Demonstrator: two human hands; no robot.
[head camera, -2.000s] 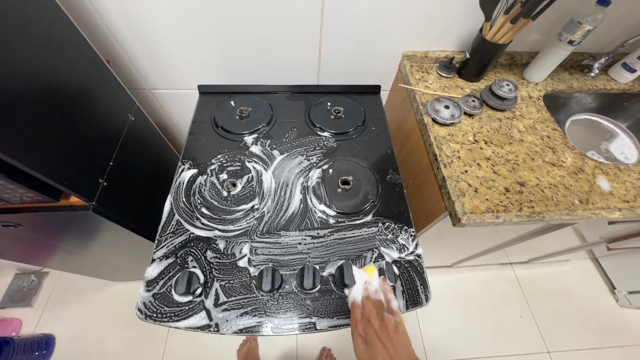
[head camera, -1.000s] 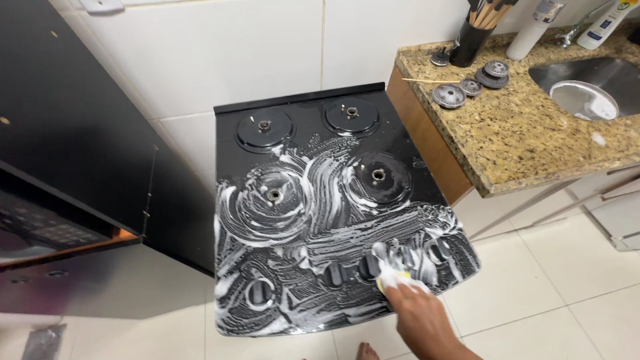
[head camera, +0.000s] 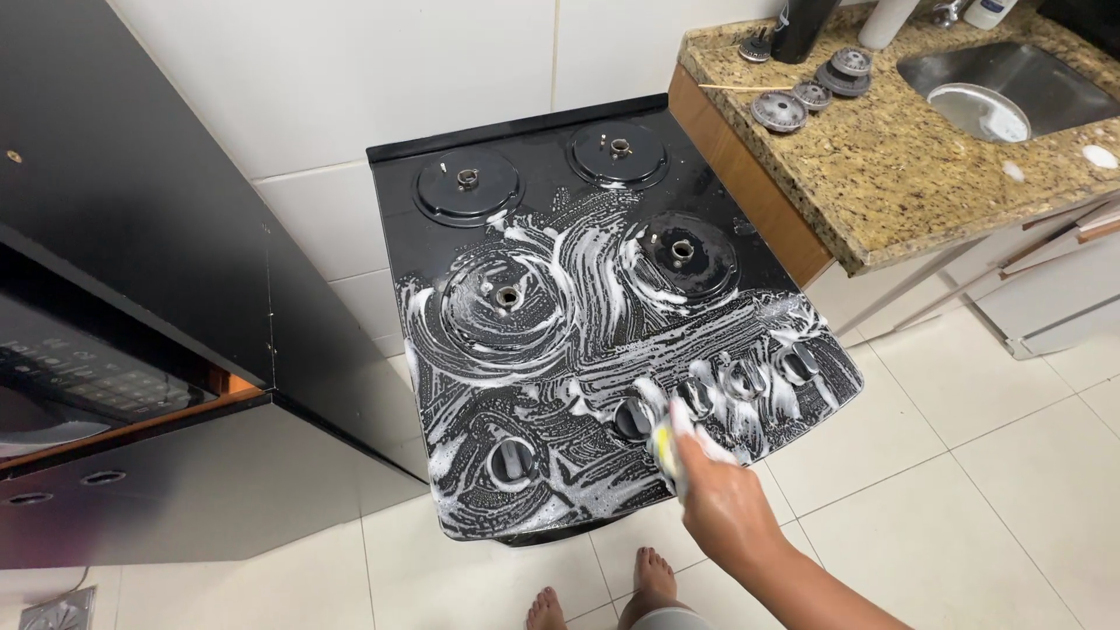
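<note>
My right hand (head camera: 722, 499) grips a foamy sponge (head camera: 667, 453), partly yellow, at the front of a black gas stovetop (head camera: 437, 241). The sponge is beside a control knob (head camera: 632, 418) left of the hand; fingers and foam hide part of it. White suds in swirls cover the front half and the front left burner well (head camera: 507, 297). Foam also coats the other knobs, among them the far left knob (head camera: 512, 461) and the far right knob (head camera: 796, 362). The rear burner wells carry no burner heads. My left hand is not in view.
A granite counter (head camera: 919, 192) on the right holds several burner parts (head camera: 779, 111), a thin wooden stick (head camera: 744, 87), a black utensil holder (head camera: 801, 31) and a steel sink (head camera: 1059, 83) with a round soapy item inside. A dark cabinet (head camera: 175, 219) stands at the left. My bare feet are below the stove.
My right hand with the sponge has moved left along the row of knobs. More foam now lies on the right-hand knobs. The view has shifted and turned.
</note>
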